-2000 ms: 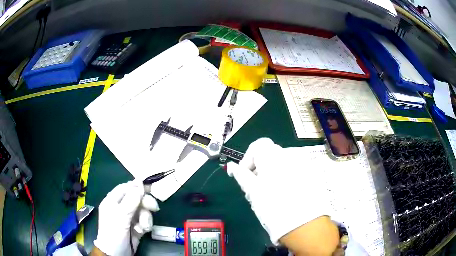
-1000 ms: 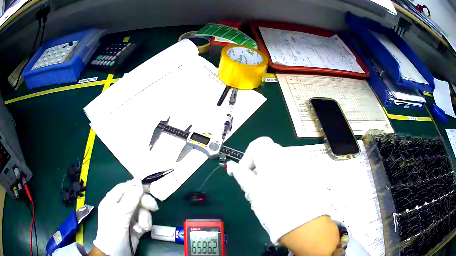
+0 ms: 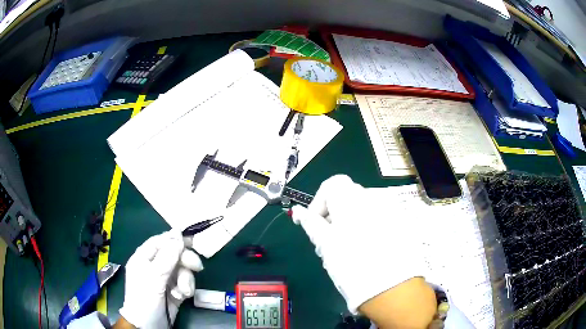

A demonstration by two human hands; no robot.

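My left hand (image 3: 157, 277), in a white glove, holds a black test lead (image 3: 200, 227) with its tip pointing right. My right hand (image 3: 340, 234), also gloved, holds a small red lead tip (image 3: 292, 213) between the fingers. A thin wire runs from there to a small black motor or fan (image 3: 250, 252) on the green mat, with a red light spot on it. A second wire to the black lead cannot be made out. The red tachometer (image 3: 261, 306) lies in front; its display shows digits that look like 65719.
A caliper (image 3: 259, 179) lies on white paper (image 3: 183, 144), yellow tape (image 3: 312, 85) behind it. A phone (image 3: 429, 163) lies on papers at right, beside a tray of black pieces (image 3: 536, 238). A marker (image 3: 215, 300), utility knife (image 3: 87, 295) and power supply (image 3: 16, 205) stand left.
The tachometer reading has changed. The phone screen went from lit to dark. Both hands and the leads have stayed nearly in place.
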